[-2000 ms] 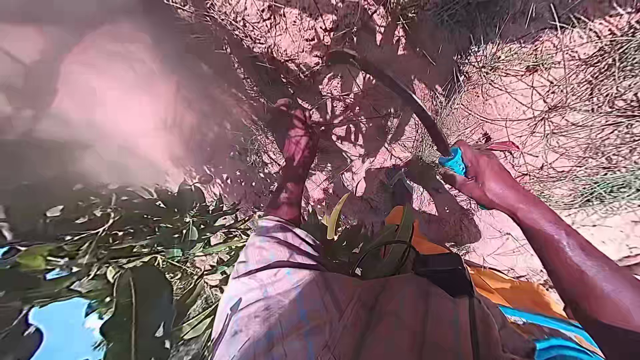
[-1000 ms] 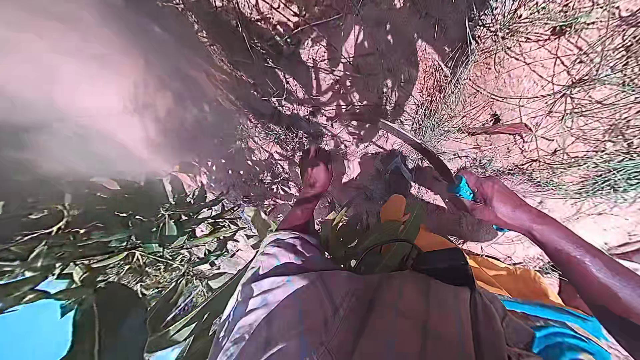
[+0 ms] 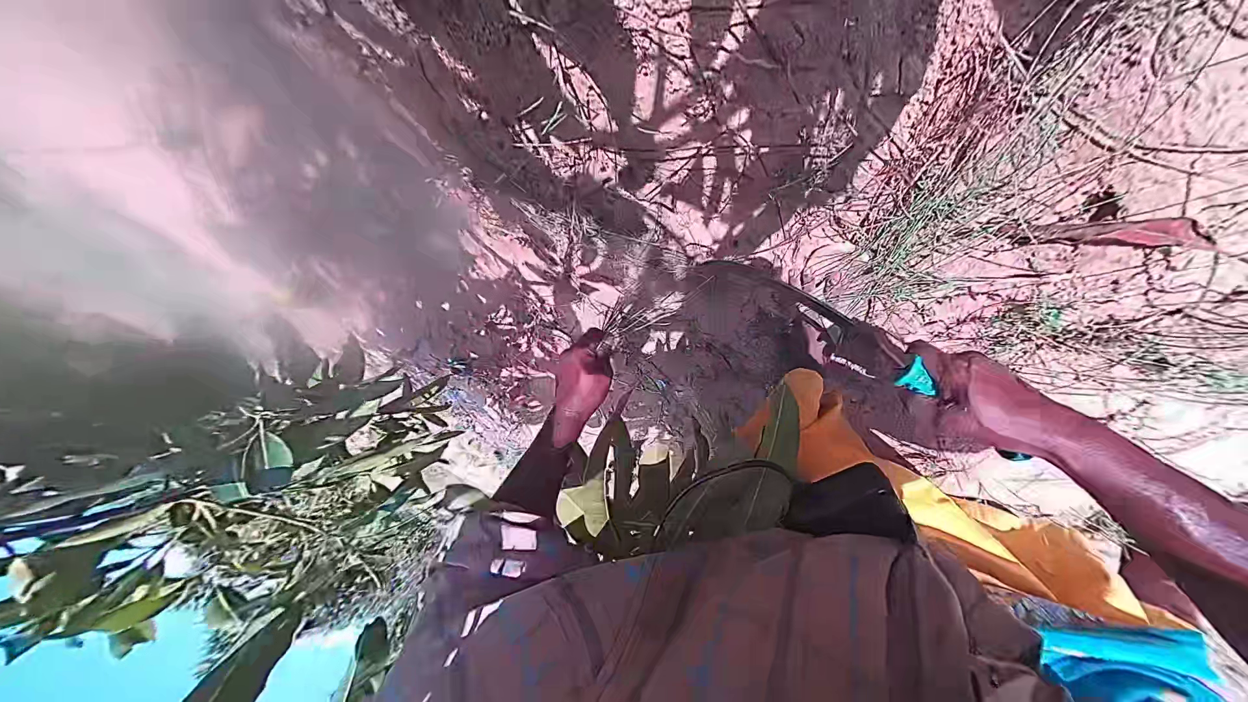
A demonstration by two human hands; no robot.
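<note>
My right hand [image 3: 960, 395] is closed around the turquoise handle [image 3: 917, 377] of a sickle at the right of the head view. The curved, dark sickle blade [image 3: 795, 297] points left, low over the shaded soil. Left of centre, my left hand [image 3: 582, 380] is a fist, with thin dry grass stems [image 3: 639, 317] fanning out from its fingers. The blade's tip is to the right of this hand and a little farther from my body, apart from it. Its exact tip is hard to make out against the shadow.
Leafy branches [image 3: 283, 478] lie at the lower left. Grass tufts [image 3: 907, 234] and a dry reddish leaf [image 3: 1141, 232] are on the pinkish soil at the right. Orange cloth [image 3: 848, 439] and green leaves [image 3: 726, 502] are close to my body. Blur covers the upper left.
My left hand has drawn back closer to my body. The sickle blade has also come lower in the view, still in my right hand.
</note>
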